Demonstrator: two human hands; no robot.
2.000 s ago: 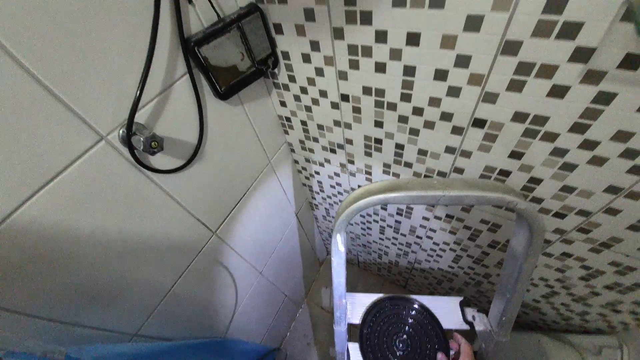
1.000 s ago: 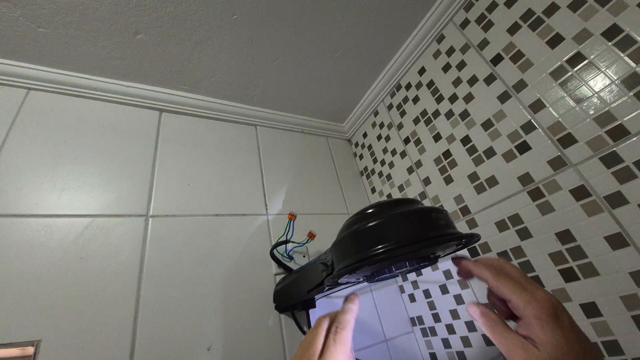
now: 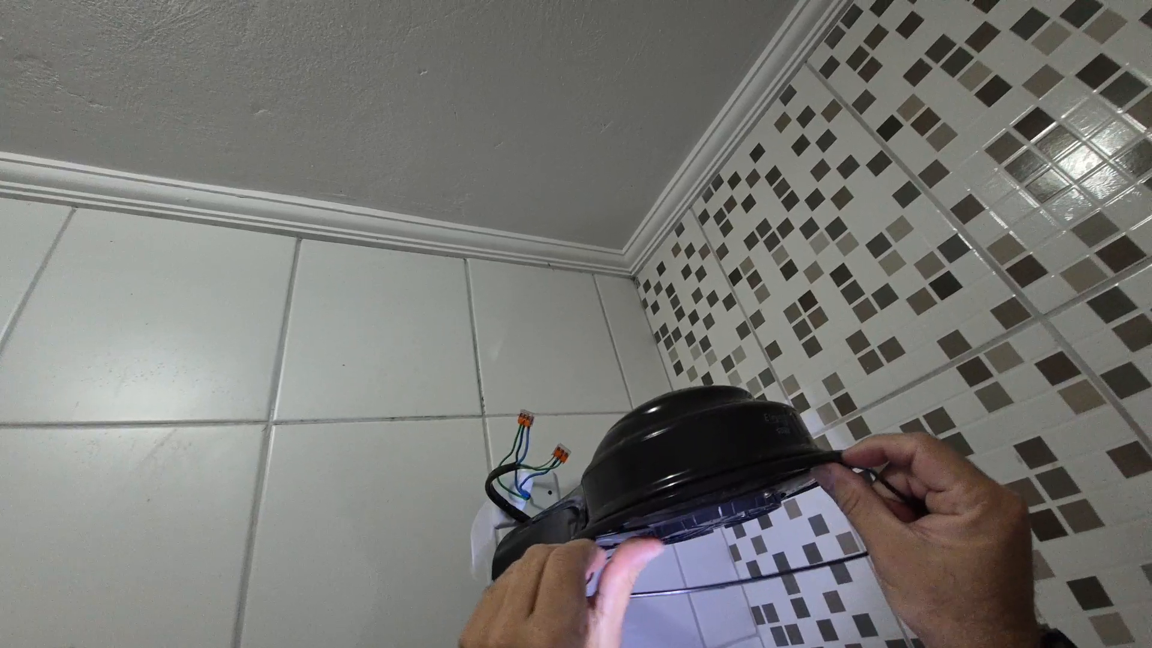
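A black domed electric shower head point(image 3: 706, 441) juts from the tiled wall, its underside partly in view. My right hand point(image 3: 936, 531) pinches the right edge of its rim between thumb and fingers. At the lower left, my left hand point(image 3: 562, 594) is raised under the rim beside the shower's arm, fingers curled and thumb extended; whether it grips anything is hidden. A thin dark curved strip point(image 3: 765, 576) runs below the dome between both hands; what it belongs to cannot be told. Blue and green wires with orange lever connectors point(image 3: 526, 419) stick up behind the arm.
A black cable point(image 3: 497, 490) loops near a white wall fitting point(image 3: 544, 490). White tiles point(image 3: 378, 342) cover the left wall and mosaic tiles point(image 3: 909, 270) the right one. White moulding point(image 3: 360, 229) borders the grey ceiling.
The view has swung up from the ladder. Since one second ago, my right hand has come from apart to pinching the shower's rim. My left hand has moved closer to the shower's arm.
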